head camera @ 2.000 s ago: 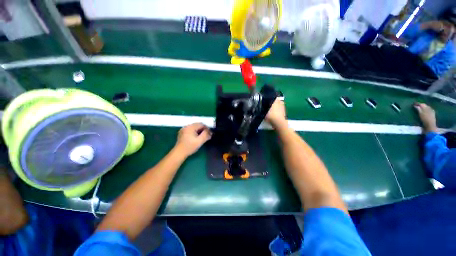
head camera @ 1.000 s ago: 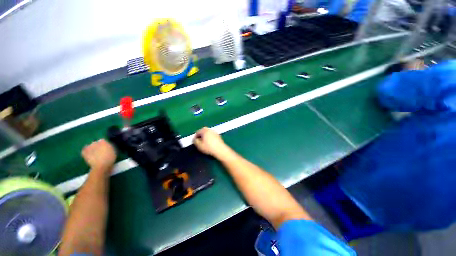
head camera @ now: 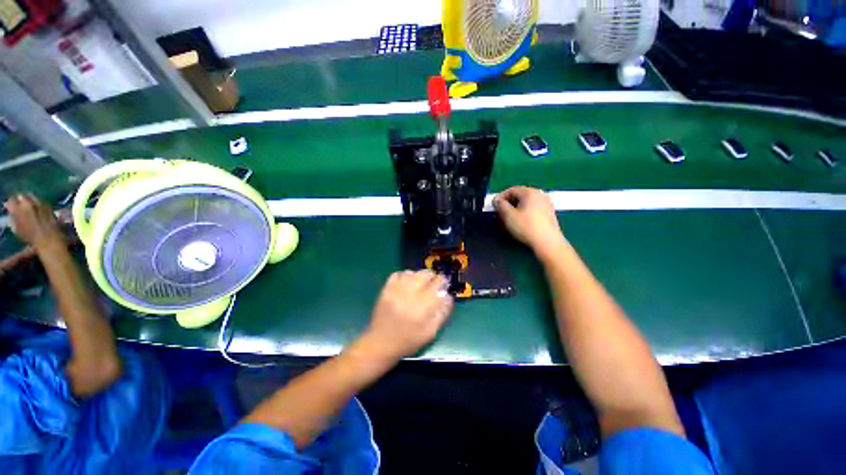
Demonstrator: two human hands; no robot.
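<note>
The black toggle press fixture (head camera: 443, 176) stands upright in front of me with its red handle (head camera: 438, 96) pointing up. The orange-and-black nest (head camera: 448, 263) is at the front of its base. My left hand (head camera: 411, 310) is at the front left of the nest, fingers curled and partly covering it. Whether it holds something is hidden. My right hand (head camera: 530, 214) rests beside the fixture's right side near the white line, fingers curled; I cannot tell if anything is in it. Several dark units with light rims, one here (head camera: 535, 146), lie spaced on the green belt (head camera: 557, 172).
A yellow-green desk fan (head camera: 190, 250) stands left of the fixture, its cable hanging over the edge. Another person's arm (head camera: 70, 297) is at far left. A yellow fan (head camera: 489, 42), white fan (head camera: 616, 35), black trays (head camera: 756, 65) and a cardboard box (head camera: 206, 83) stand along the far side.
The view has swung back left from the tilted view one second ago. My left hand has moved from behind the fixture's left side to the nest. My right hand stays by the fixture's right side.
</note>
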